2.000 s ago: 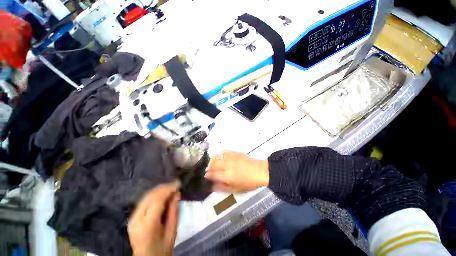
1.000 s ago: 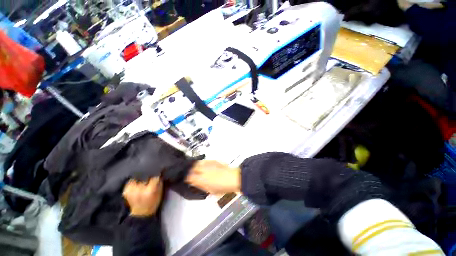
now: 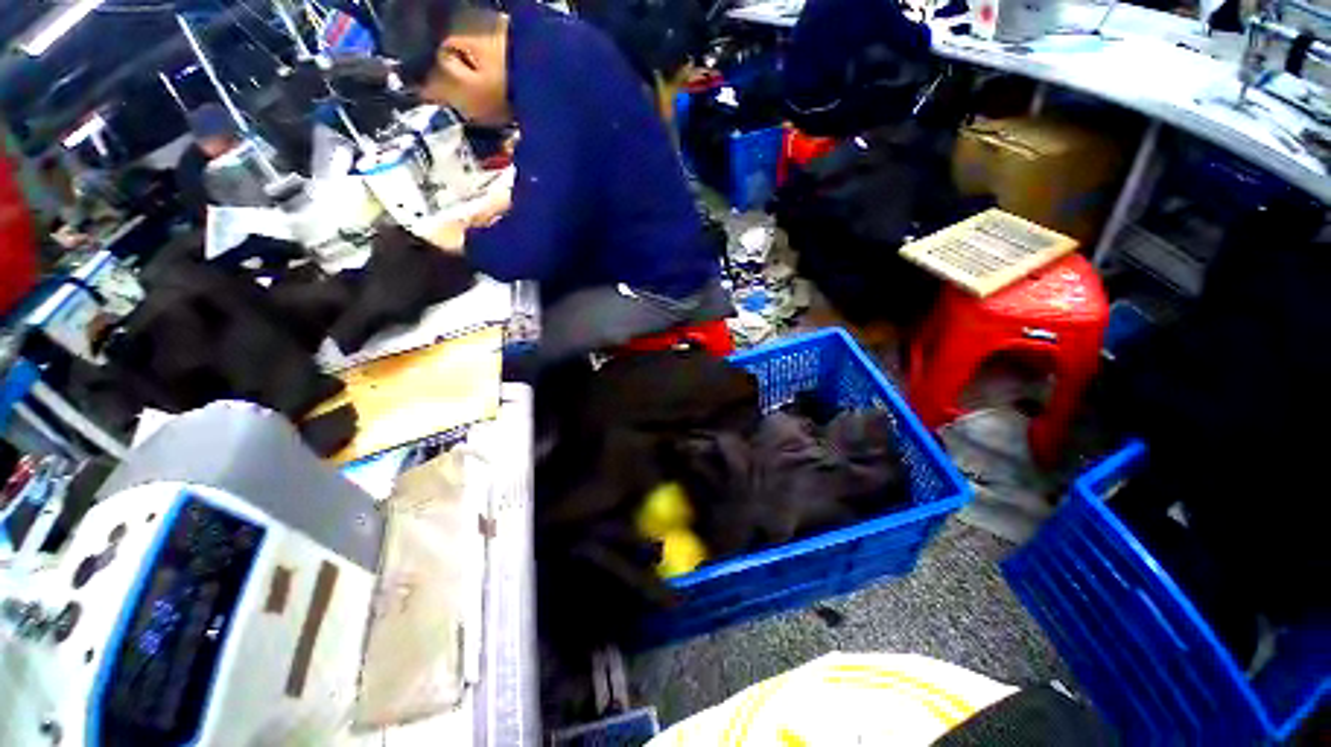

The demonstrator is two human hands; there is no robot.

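Note:
Neither of my hands shows; only a white sleeve with yellow stripes (image 3: 839, 708) is at the bottom edge, running into dark cloth at its right. Nearest in front is a blue mesh crate (image 3: 818, 566) on the floor, heaped with dark cloth pieces (image 3: 803, 474). A bright yellow lump (image 3: 669, 528) lies on the dark cloth at the crate's left. The right end of the white sewing machine (image 3: 314, 511), with its black control panel (image 3: 183, 628), is at the lower left. The needle area is out of view.
A pale plastic-covered tray (image 3: 416, 598) lies beside the machine. A person in dark blue (image 3: 599, 161) sits at another machine with dark cloth. A red stool (image 3: 1029, 329) holds a slatted board (image 3: 990, 251). Another blue crate (image 3: 1131, 613) is at the right.
The view has swung right, from the needle area to the floor crates. Both hands and the garment they held have left the picture.

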